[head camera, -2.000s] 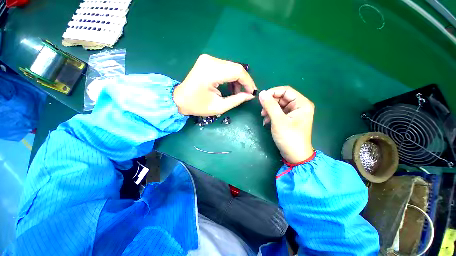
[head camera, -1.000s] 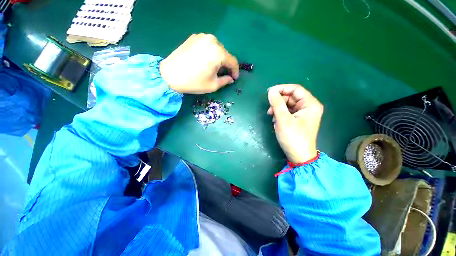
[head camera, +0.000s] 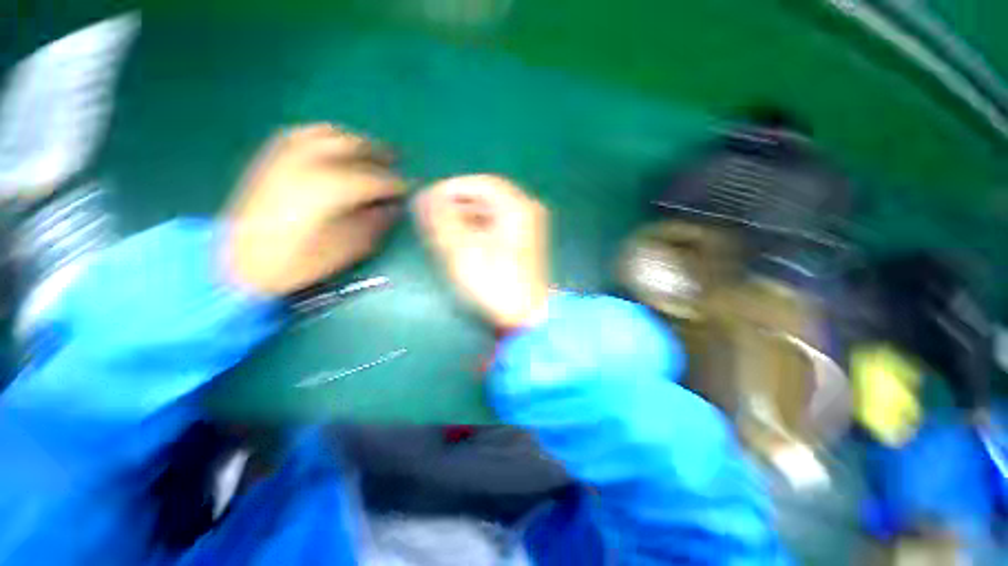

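The whole view is blurred by motion. My left hand [head camera: 310, 210] is over the green bench, its fingers curled towards my right hand. My right hand [head camera: 486, 238] is just to the right, fingertips drawn together close to the left fingertips. Whether either hand holds a small component cannot be made out. A streaked pile of small components [head camera: 352, 292] lies just below my left hand, partly hidden by it. A thin pale wire piece [head camera: 354, 367] lies nearer the bench edge.
To the right are a brown tub [head camera: 670, 265] of silvery bits, a black fume fan [head camera: 763, 188], a tan cardboard box [head camera: 763, 332] and a yellow sponge [head camera: 886, 392] near a blue station [head camera: 937, 475]. A white foam tray [head camera: 66, 105] is at the far left.
The view has swung right, so bench things appear further left and the yellow pad shows. My left hand has come back from beyond the pile, close to my right hand.
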